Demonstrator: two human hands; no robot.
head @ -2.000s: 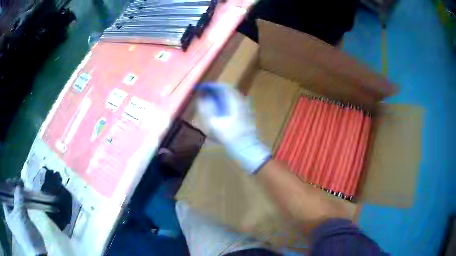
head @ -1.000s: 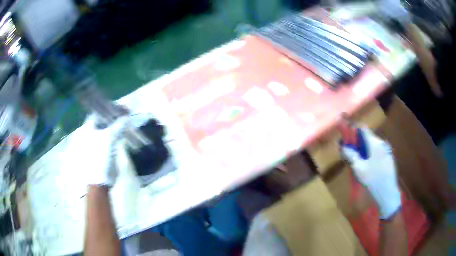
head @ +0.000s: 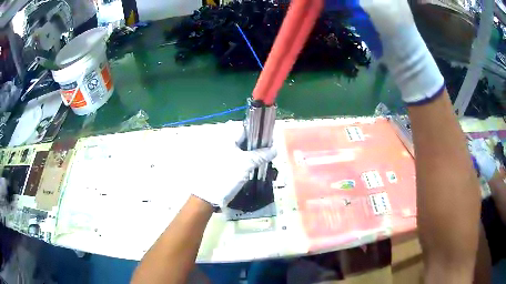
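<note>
My left hand, in a white glove, is closed around an upright bundle of silver metal tubes. The tubes stand over a ragged black pad on a grey plate. My right hand, in a white glove with blue palm, is high at the top edge and partly cut off. It holds the upper part of several red rods. The rods slant down to the left, and their lower ends meet the open tops of the tubes. How deep they sit inside cannot be told.
Behind the bench, a green surface holds a heap of black parts and a white bucket. A blue cord runs behind the tubes. Cardboard shows below the bench's near edge. Another person's gloved hand is at the right.
The view has swung left to the black pad. My right hand has risen from beside the carton with red rods to above the tubes. My left hand now holds the tubes upright.
</note>
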